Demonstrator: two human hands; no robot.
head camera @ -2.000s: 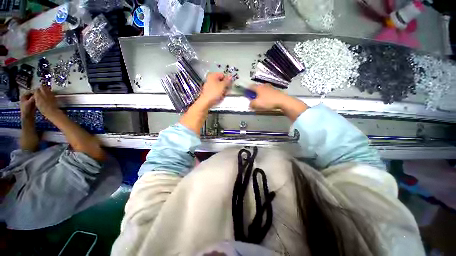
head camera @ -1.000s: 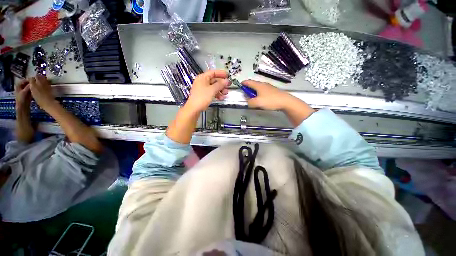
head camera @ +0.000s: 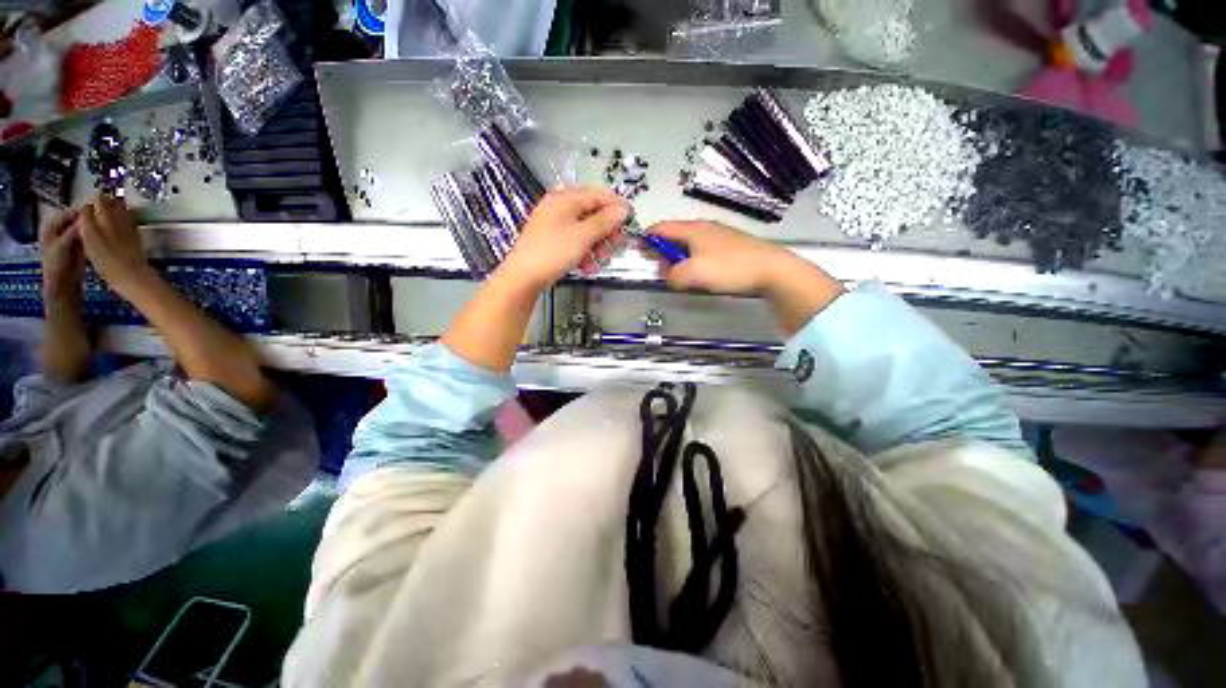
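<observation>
My right hand (head camera: 726, 258) holds a small blue-handled tool, likely pliers or side cutters (head camera: 664, 247), with its tip pointing left. My left hand (head camera: 571, 231) is just left of the tool, fingertips pinched together at its tip. Whatever is between those fingertips is too small to make out. Tiny loose parts (head camera: 625, 172) lie in the tray just beyond my hands. A bundle of silvery and dark strips (head camera: 487, 202) lies beside my left hand. A second bundle of black and silvery strips (head camera: 761, 155) lies beyond my right hand.
Heaps of white parts (head camera: 890, 161), black parts (head camera: 1046, 188) and pale parts (head camera: 1172, 222) lie at right in the grey tray. A metal rail (head camera: 390, 243) runs before it. A clear bag (head camera: 484, 92), black ribbed tray (head camera: 276, 148) and a co-worker's hands (head camera: 102, 242) are leftward.
My left hand has moved from the tray side back toward me, and its fingertips have closed in at the tool's tip. The tool stays in my right hand. The view has shifted slightly.
</observation>
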